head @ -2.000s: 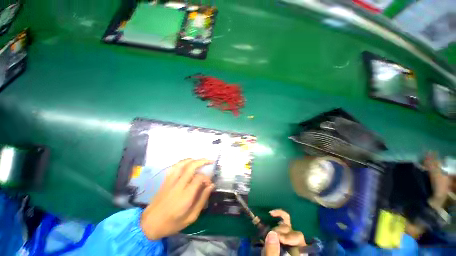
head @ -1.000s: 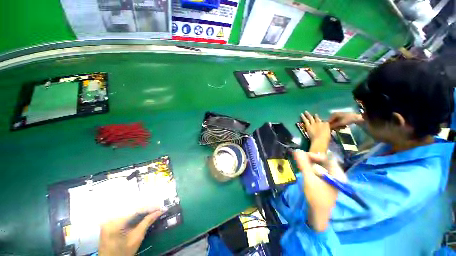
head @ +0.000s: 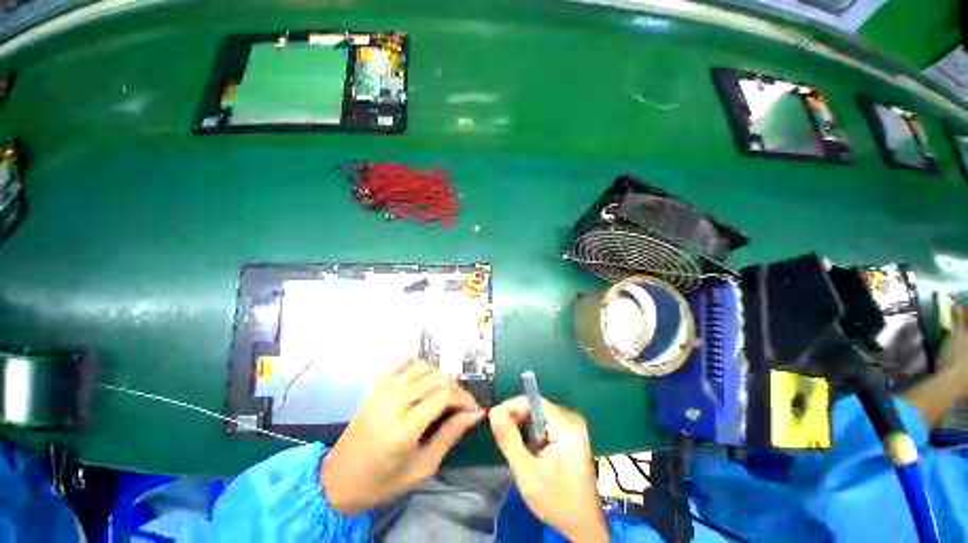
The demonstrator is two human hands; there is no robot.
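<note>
An opened tablet with a bright white panel lies in front of me. My left hand is over its lower right part, thumb and fingers pinched together near the edge. What is between them is too small to tell. My right hand is just right of the tablet, fingertips almost touching the left ones. It holds a slim silver tool, perhaps tweezers, upright between its fingers. A thin solder wire runs from the spool at the left towards my left sleeve. A tangle of red-leaded components lies behind the tablet.
At the right are a fume fan, a brown tape roll, a blue soldering station and an iron holder with yellow sponge base. A soldering iron slants from the holder. More tablets lie behind. A neighbour's arm is at far right.
The view swung right to a neighbour and back. The soldering iron has left my right hand; a slim silver tool is there now. My left hand has moved to the tablet's lower right edge.
</note>
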